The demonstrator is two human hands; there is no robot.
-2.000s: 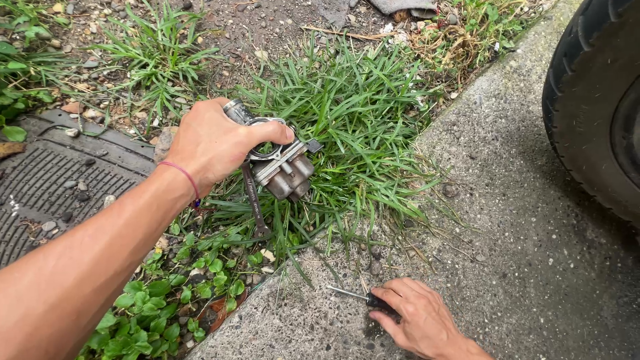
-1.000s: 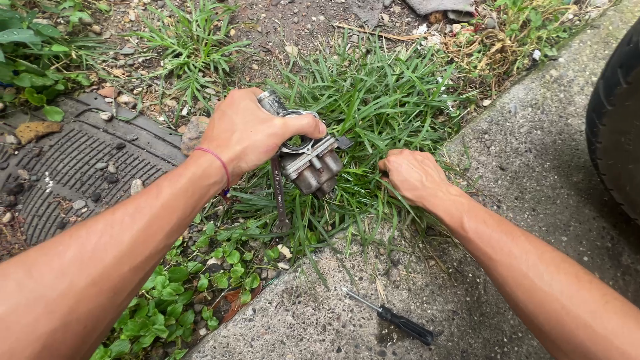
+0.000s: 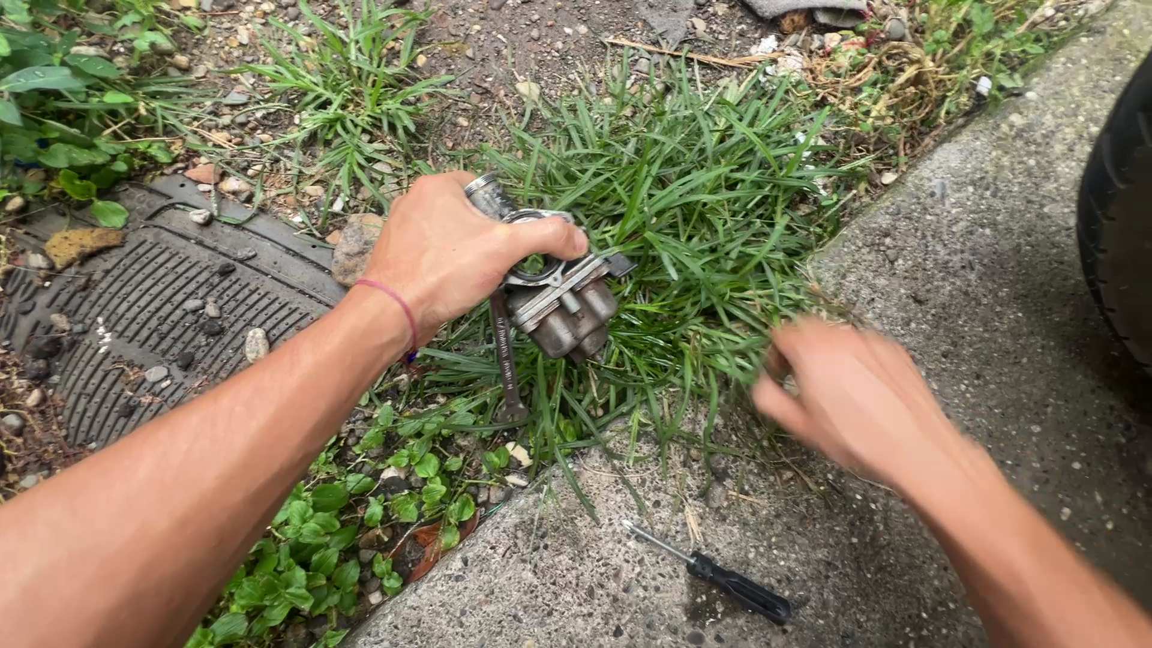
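Note:
A metal carburetor (image 3: 562, 310) is gripped in my left hand (image 3: 463, 243), thumb over its round bore, above the grass near the concrete edge. Below that hand a combination wrench (image 3: 506, 360) lies in the grass, its upper end hidden behind the carburetor and hand. My right hand (image 3: 850, 396), blurred, hovers at the right edge of the grass over the concrete; whether it holds anything small cannot be told. A screwdriver (image 3: 733, 585) with a black handle rests on the concrete, its tip towards the grass.
A tyre (image 3: 1120, 216) stands on the concrete slab (image 3: 972, 252) at the right. A ribbed rubber mat (image 3: 207, 297) with pebbles on it lies at the left. Grass (image 3: 702, 180), leafy weeds (image 3: 315, 531) and stones border the slab. A grey cloth-like piece (image 3: 801, 7) lies at the top.
My right hand has let go of the screwdriver, which now lies on the concrete. That hand went up to the grass, then back a little to the right. My left hand keeps hold of the carburetor.

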